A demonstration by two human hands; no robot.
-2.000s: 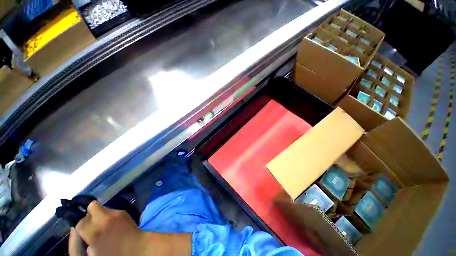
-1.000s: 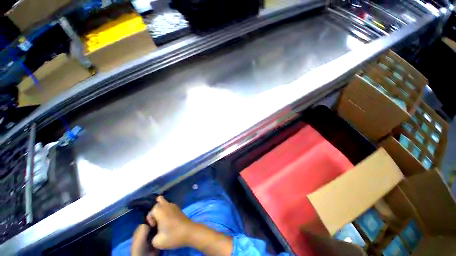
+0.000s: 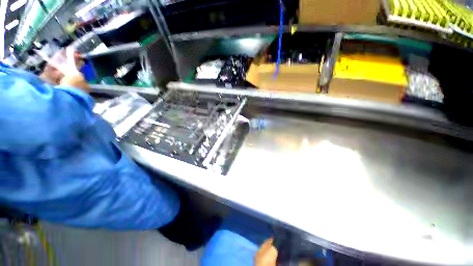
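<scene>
My left hand (image 3: pixel 266 253) is small and blurred at the bottom edge, below the line's front rim, with its blue sleeve to its left. A dark shape (image 3: pixel 280 239) lies against its fingertips, perhaps a black moulded part; whether the hand grips it cannot be told. My right hand cannot be made out.
A black part tray (image 3: pixel 174 124) lies on the metal line (image 3: pixel 311 176), with printed white paper (image 3: pixel 122 110) beyond it. A person in a blue smock (image 3: pixel 67 156) stands close at left. Shelves behind hold a carton of yellow parts (image 3: pixel 369 70) and small metal parts (image 3: pixel 424 85).
The view has swung left. The red sheet and divided cartons have left the picture; the tray and neighbouring person have come in. My right hand, earlier at a black part, no longer shows.
</scene>
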